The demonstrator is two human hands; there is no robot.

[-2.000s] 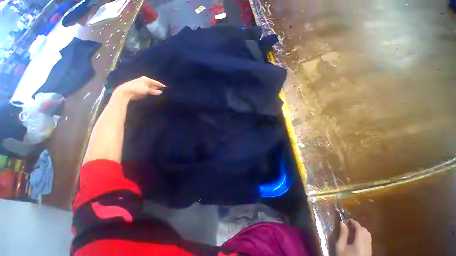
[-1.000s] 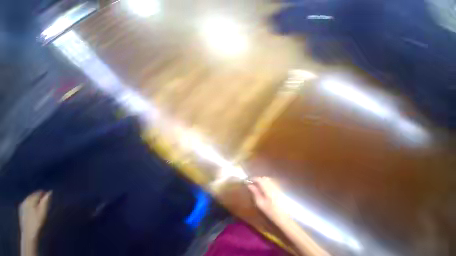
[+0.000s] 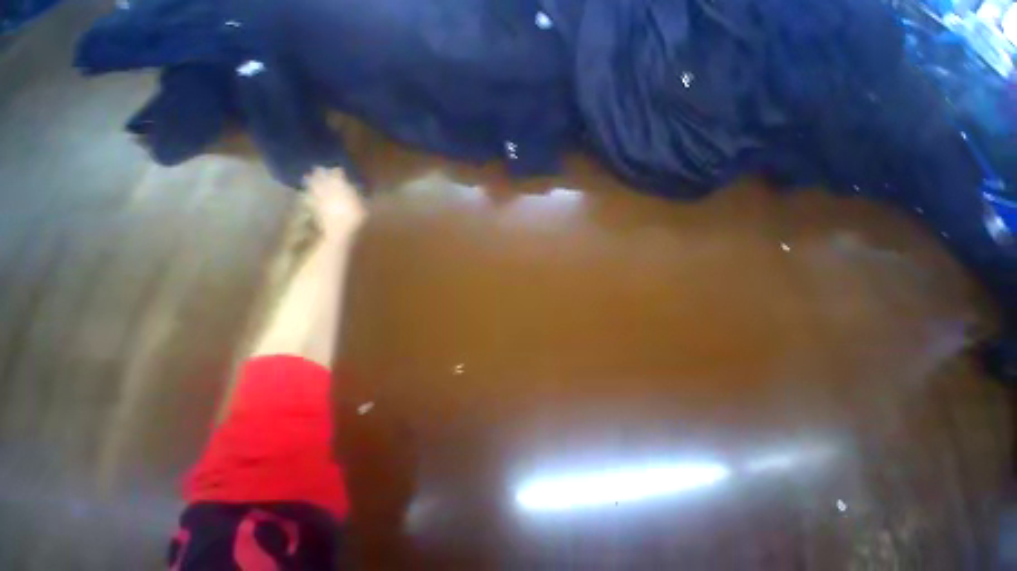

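A heap of dark navy garments (image 3: pixel 446 78) lies across the far side of the table. My left hand (image 3: pixel 335 201) is stretched far forward, its fingers closed on the end of a narrow navy piece (image 3: pixel 273 123), perhaps a sleeve, that hangs from the heap towards me. The hand is blurred and its fingertips are hard to make out. My right hand is out of the picture.
The shiny brown table (image 3: pixel 625 335) lies between me and the heap, with light reflections and small white specks on it. A taped joint runs beneath my left forearm. Blurred bluish things show at the top right corner.
The view has swung from the navy stack beside the table to the heap on it. My left hand has moved from the stack to the heap. My right hand has left the picture.
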